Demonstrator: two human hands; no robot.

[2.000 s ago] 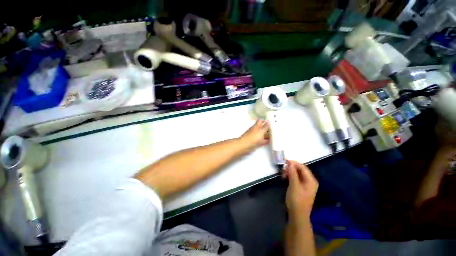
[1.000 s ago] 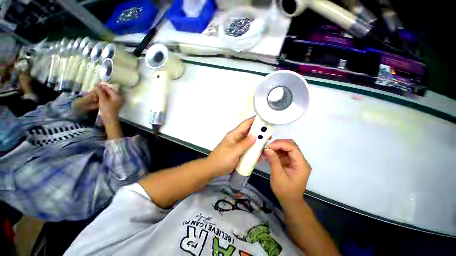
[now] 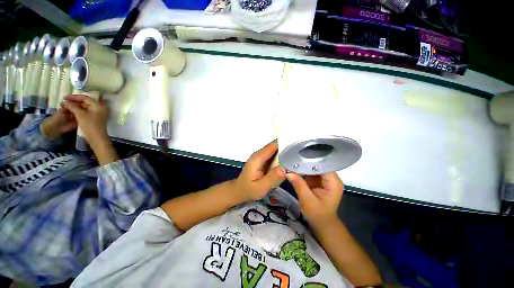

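A cream hair dryer (image 3: 320, 155) is held close in front of me, its silver flared ring with the dark round centre tipped upward. Its handle is mostly hidden by the ring and my hands. My left hand (image 3: 260, 175) is closed around the dryer just below and left of the ring. My right hand (image 3: 320, 197) is under the ring's front edge, thumb and fingertip pinched near my left fingertips. Whether a small part is between them cannot be told.
Another dryer (image 3: 160, 84) lies left on the white work surface (image 3: 225, 101). A person's hands (image 3: 84, 115) hold a dryer at far left, beside a row of several dryers. Black and purple cartons (image 3: 383, 42), a white bag of small parts (image 3: 262, 14) and blue bins are behind. One dryer is at the right edge.
The view has shifted. The dryer in my hands has tilted, so its ring now faces upward and its button dots are hidden. My right fingertips are now up by my left fingers.
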